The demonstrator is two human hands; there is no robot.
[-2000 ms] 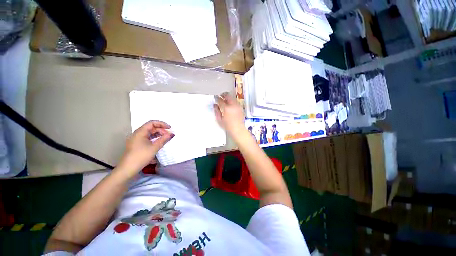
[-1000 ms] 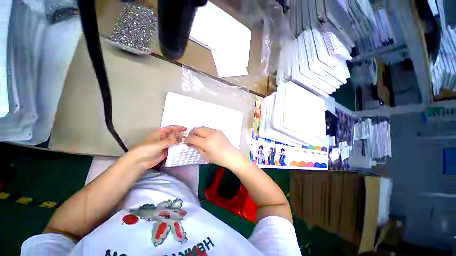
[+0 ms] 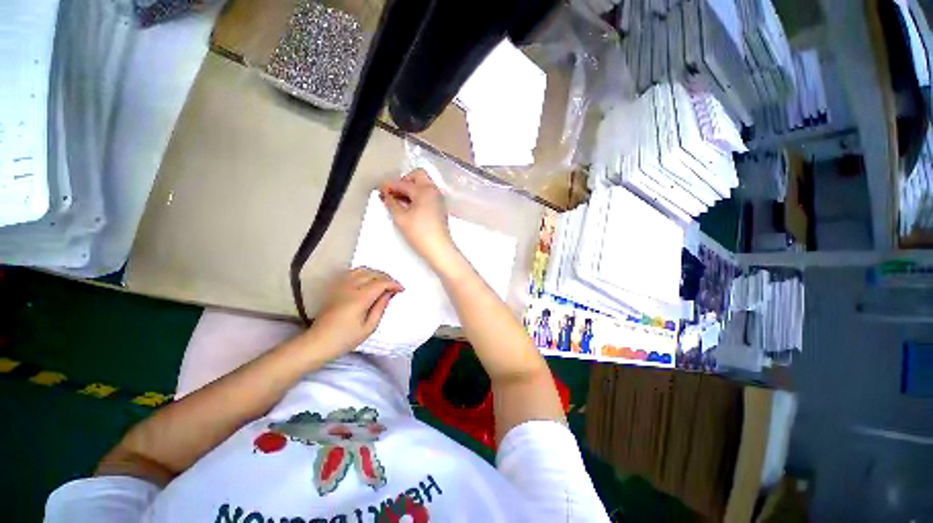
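Note:
A white board [image 3: 484, 255] lies flat on the brown bench surface in front of me. A smaller white sheet [image 3: 401, 332] sits at the board's near edge, by my lap, partly under my left hand. My left hand [image 3: 355, 304] rests over this sheet with bent fingers; I cannot tell if it grips the sheet. My right hand [image 3: 414, 209] is at the board's far left corner, thumb and fingertips close together. Anything between those fingertips is too small to tell.
Stacked white boards [image 3: 629, 245] lie on a printed colour sheet [image 3: 604, 338] at the right. A tray of glittering bits [image 3: 315, 53], loose white sheets [image 3: 508, 107] and clear film are behind. A black cable [image 3: 343, 174] crosses the view. Large white panels [image 3: 46, 133] lie far left.
My right hand went from the board's right corner to meet my left hand, then out to the far left corner. My left hand stays near the small sheet. The camera view has turned.

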